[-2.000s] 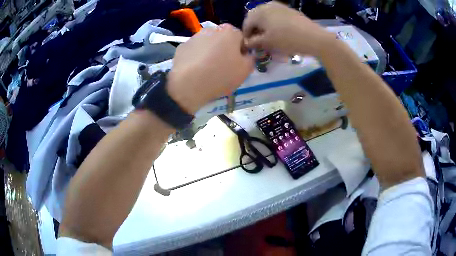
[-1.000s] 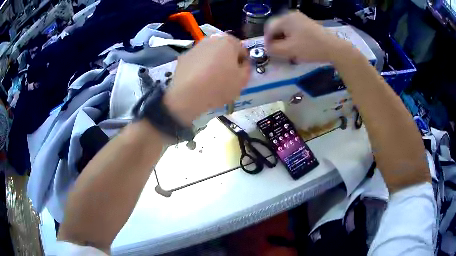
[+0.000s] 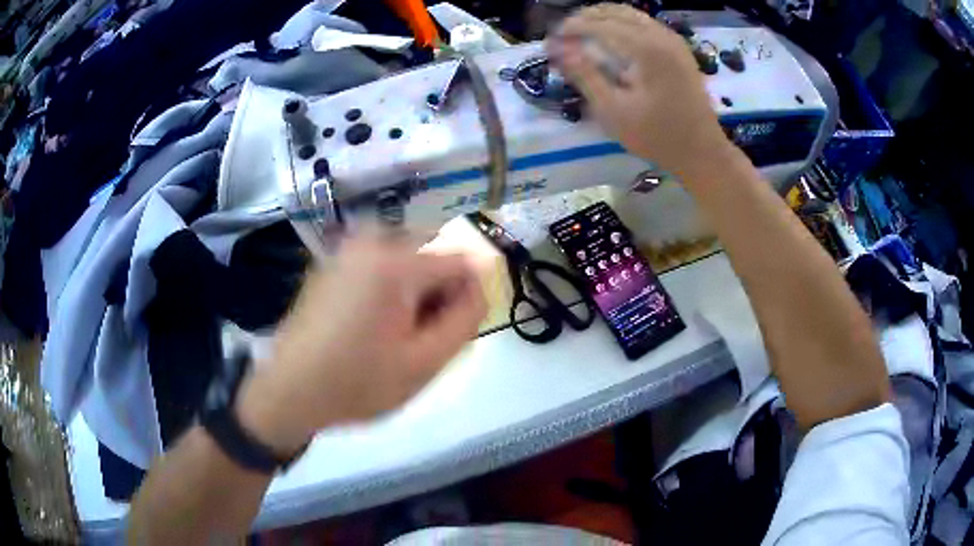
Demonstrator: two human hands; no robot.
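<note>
A white sewing machine (image 3: 427,160) with a blue stripe and small metal parts on top lies across the far side of the table. My left hand (image 3: 374,325), wearing a dark wristband, is raised in front of the needle end, blurred, with fingers curled together; I cannot tell whether it pinches thread. It hides the needle area. My right hand (image 3: 630,80) is over the top of the machine near the metal guide parts, fingers bent and blurred; what it touches is unclear. Black-handled shears (image 3: 539,304) lie right of my left hand. A phone (image 3: 616,279) with a lit screen lies beside them.
Light and dark cloth (image 3: 118,277) is heaped at the left. More cloth (image 3: 705,427) hangs at the table's right front. An orange object (image 3: 414,21) stands behind the machine. A blue crate (image 3: 860,139) is at the far right. The table's front edge (image 3: 470,453) carries a measuring scale.
My left hand has come down from the machine top towards me, apart from my right hand. My right hand remains over the top. The machine's body shows more fully.
</note>
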